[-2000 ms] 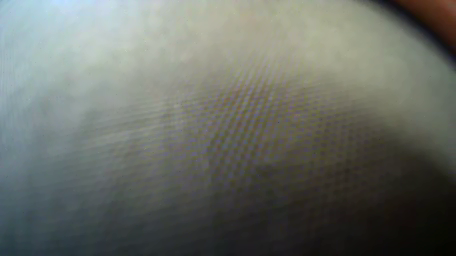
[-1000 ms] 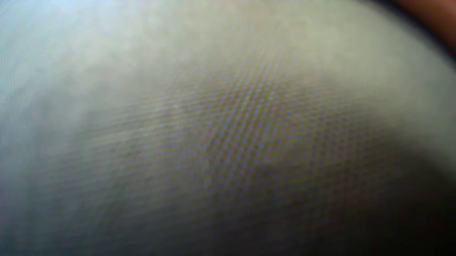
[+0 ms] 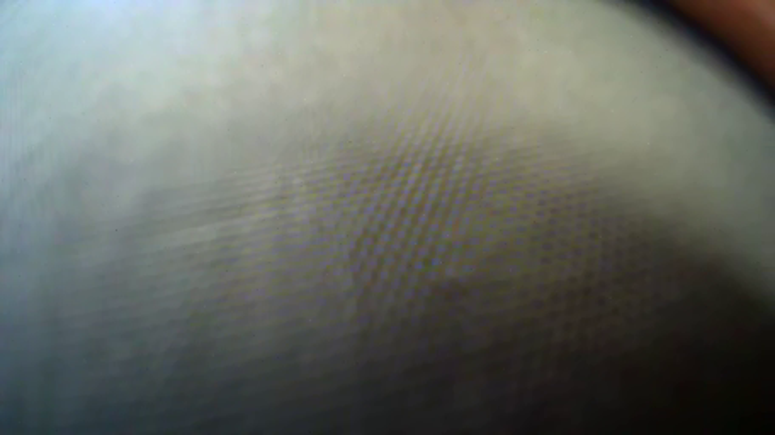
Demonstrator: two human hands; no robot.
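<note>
A pale grey-beige surface (image 3: 408, 204) with a fine woven texture fills nearly the whole head view, very close and blurred. It looks like cloth, but I cannot tell what it belongs to. It is lighter along the top and falls into dark shadow at the bottom and lower right. Neither my left hand nor my right hand can be made out.
A blurred reddish-brown patch (image 3: 739, 34) lies in the top right corner, beyond a dark curved edge. I cannot tell what it is. The close surface hides everything else.
</note>
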